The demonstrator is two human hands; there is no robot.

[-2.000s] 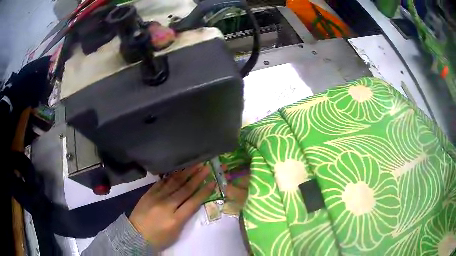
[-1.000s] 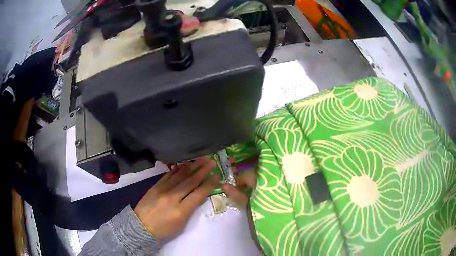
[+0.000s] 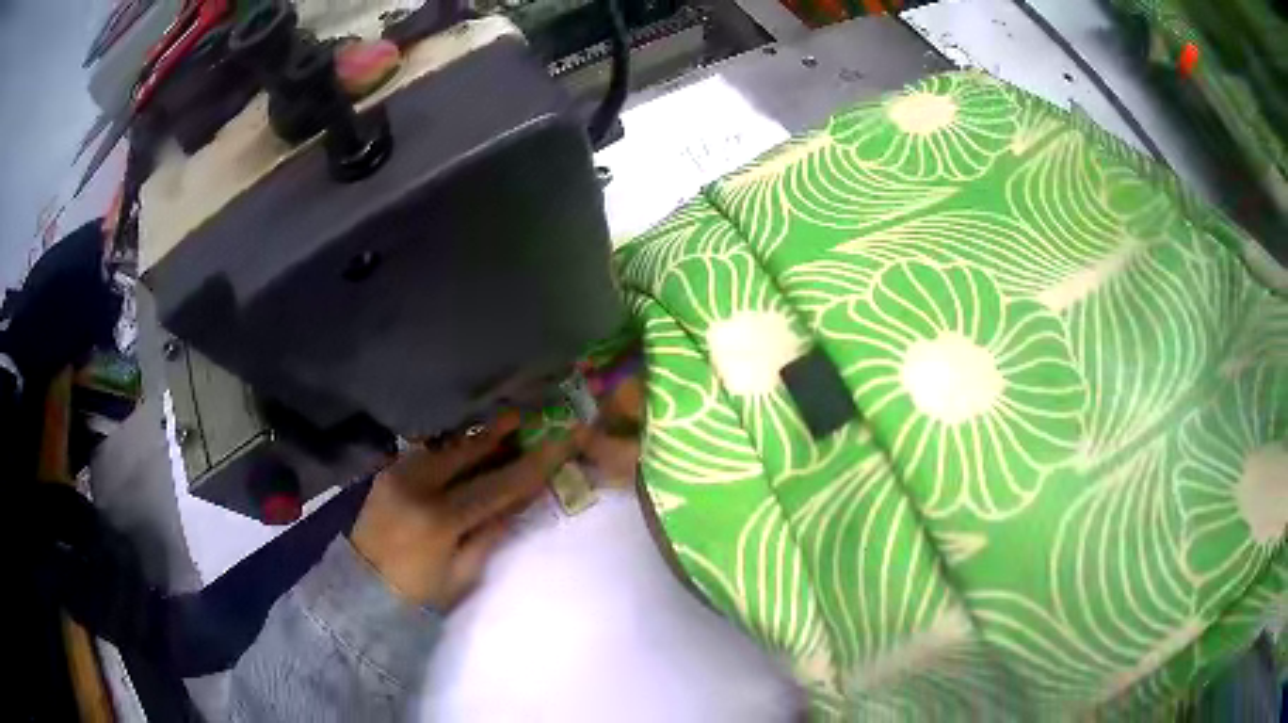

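Note:
The green bag body (image 3: 975,381) with cream flowers and a small dark rectangle lies right of the sewing machine head (image 3: 396,269). A narrow green tab end (image 3: 544,421) shows beneath the head, blurred. My left hand (image 3: 431,516) reaches under the head from the lower left, with its fingers on the tab. My right hand (image 3: 610,441) shows only as blurred fingers between the tab and the bag's left edge; the bag hides the rest. A bit of purple shows by these fingers. A small cream-yellow piece (image 3: 575,489) lies just below the fingertips.
A red button (image 3: 278,506) sits on the box at the machine's lower left. Black knobs (image 3: 353,141) stand on the head. A white sheet (image 3: 565,622) covers the bed in front. Dark material lies at left. Bright green material is at the upper right.
The view has shifted, so the machine and bag sit further up and left. The silvery foot at the fingertips no longer shows clearly. My left fingers are more bent and blurred, still at the tab.

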